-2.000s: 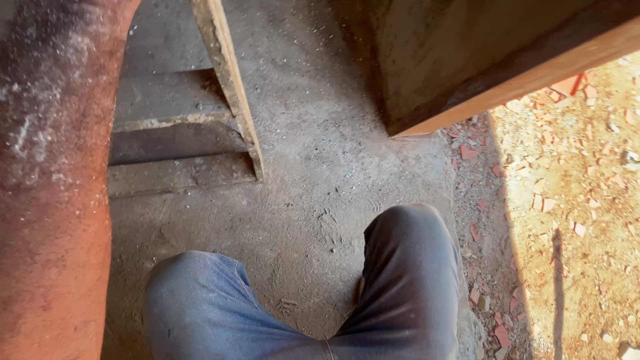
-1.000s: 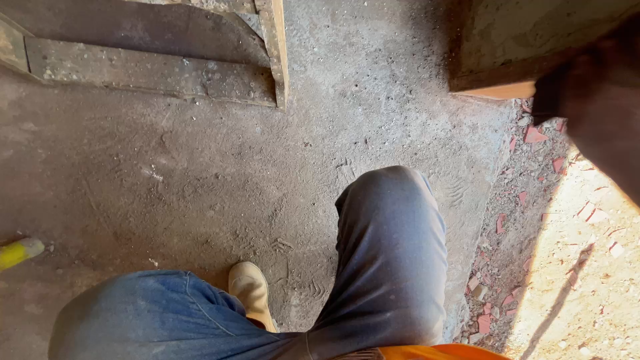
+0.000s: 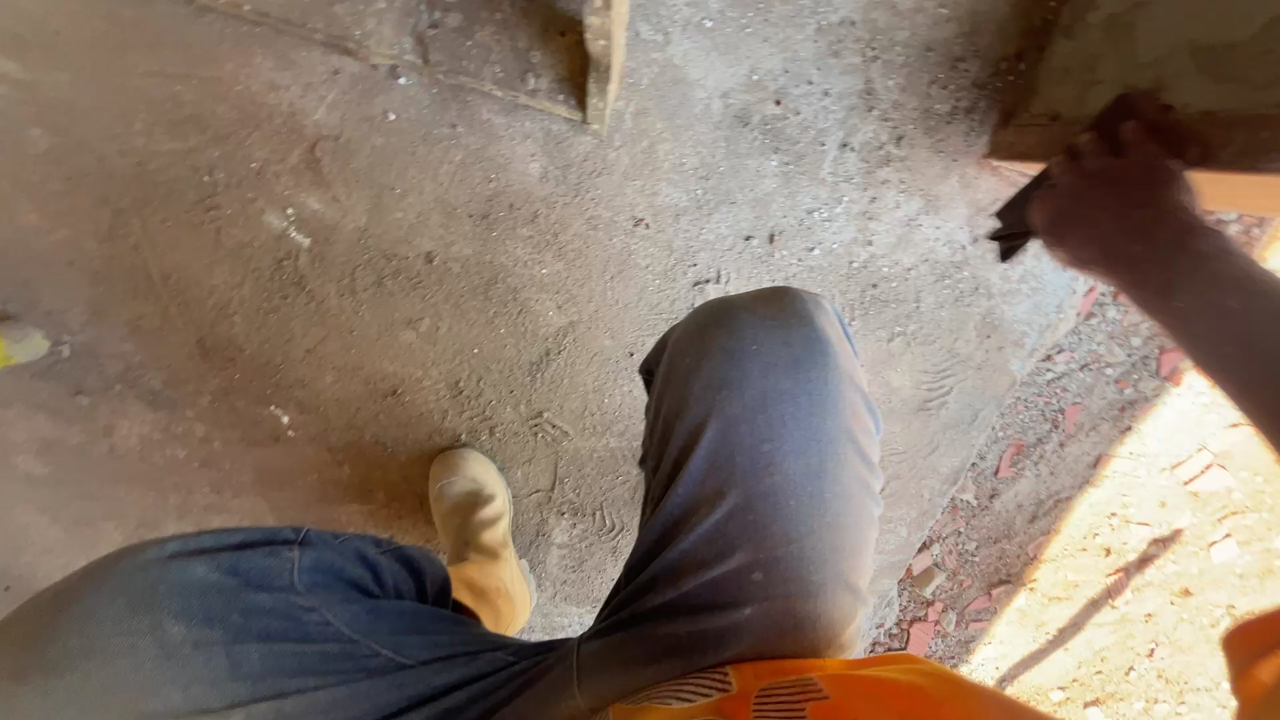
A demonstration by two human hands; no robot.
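At the upper right of the head view, my right hand (image 3: pixel 1115 205) is closed around a dark object (image 3: pixel 1018 218) whose kind I cannot tell. The hand is at the near edge of a wooden surface (image 3: pixel 1235 192) with a grey, dusty inner face; whether it touches that edge is unclear. Shadow and blur hide the fingers. My left hand is out of view. Below are my knees in dusty blue jeans (image 3: pixel 765 450), a tan boot (image 3: pixel 470 520) on the concrete floor (image 3: pixel 350 330), and the hem of an orange garment (image 3: pixel 850 685).
A wooden frame (image 3: pixel 605 60) stands on the floor at the top. Broken red tile or brick pieces (image 3: pixel 920 637) and rubble lie along the floor's edge at the right, beside sunlit ground (image 3: pixel 1150 560). A yellow and whitish thing (image 3: pixel 22 345) lies at the far left.
The view has shifted a good deal. The forearm seen at the left two seconds ago is gone from view. My right arm, absent at first, has come in at the right.
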